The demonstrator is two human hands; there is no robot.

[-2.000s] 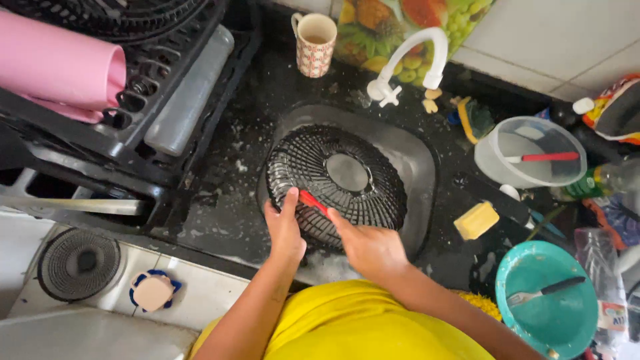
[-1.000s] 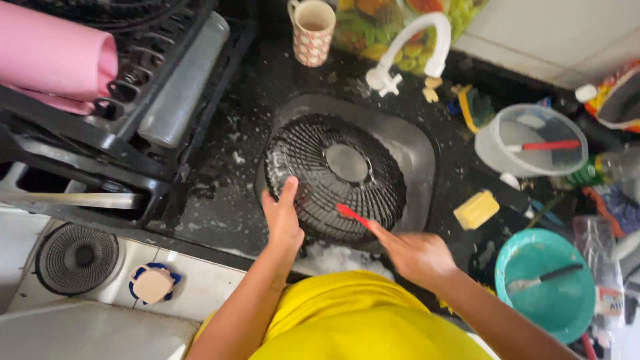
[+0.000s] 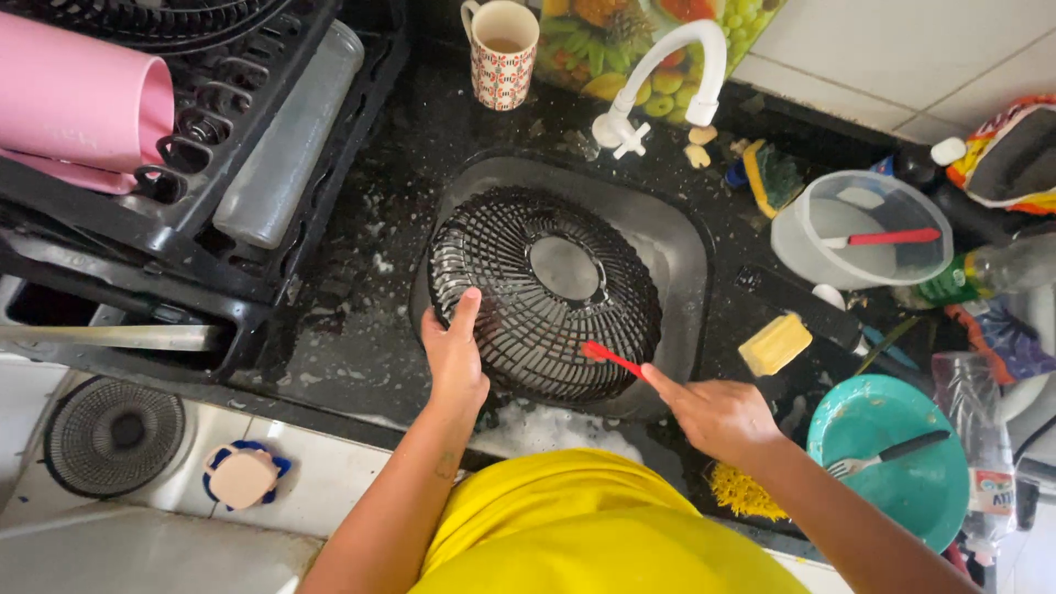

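A round black plastic fan grille [image 3: 544, 297] lies tilted over the steel sink basin [image 3: 689, 256]. My left hand [image 3: 455, 355] grips its lower left edge, thumb on top and fingers hidden beneath. In my right hand [image 3: 722, 412] is a small red brush [image 3: 612, 359], probably a toothbrush, its head on the lower right part of the grille. White suds [image 3: 549, 425] lie at the front edge of the sink. The white curved faucet [image 3: 668, 74] stands behind the basin.
A patterned mug [image 3: 503, 66] stands behind the sink. At right are yellow soap [image 3: 775, 344], a clear tub [image 3: 866, 239], a sponge [image 3: 771, 177] and a teal bowl [image 3: 891, 462] with a fork. A dish rack [image 3: 206, 190] holds a pink container [image 3: 82, 91]. Another grille [image 3: 115, 437] lies low at left.
My right hand has moved away from my left, taking the red brush from the left part of the grille toward its lower right. My left hand stays at the grille's lower left edge.
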